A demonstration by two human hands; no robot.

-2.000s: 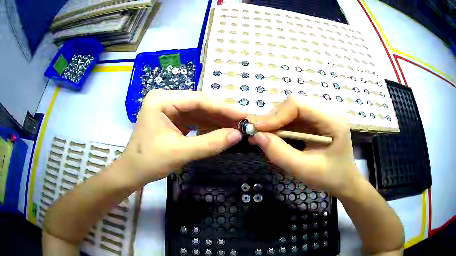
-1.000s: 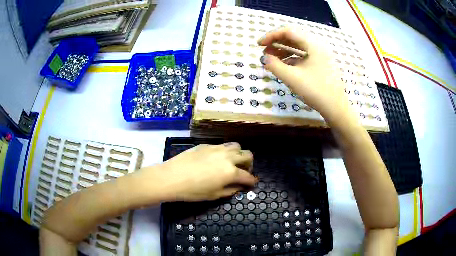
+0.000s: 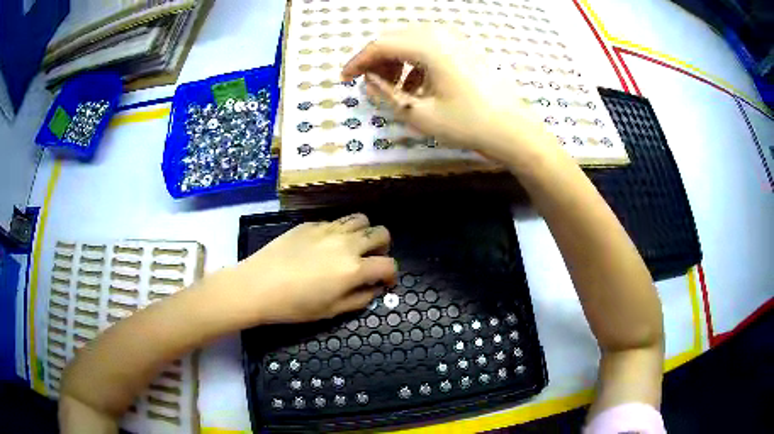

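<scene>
My left hand [image 3: 335, 267] rests palm down over the black tray [image 3: 255, 339], fingertips beside a silver flanged piece [image 3: 391, 300]; whether the fingers hold anything is hidden. More silver pieces sit in the tray's lower pockets. My right hand [image 3: 424, 85] is over the pale hole board [image 3: 407, 157], its thumb and index fingertips near a dark ring [image 3: 351, 102] in the board's left part. A small pale bit of the stick [image 3: 407, 76] shows between its fingers. Dark rings lie in the board's front rows.
A blue bin [image 3: 174, 169] heaped with silver pieces stands left of the board, a smaller blue bin [image 3: 75, 127] farther left. A slotted board [image 3: 127, 297] lies at the left, under my left forearm. Spare black trays [image 3: 653, 195] lie at the right. Stacked boards [image 3: 127, 42] are far left.
Since two seconds ago, my hands have parted from the small piece held between them. My left hand went down to the tray, my right up to the board. The view has shifted.
</scene>
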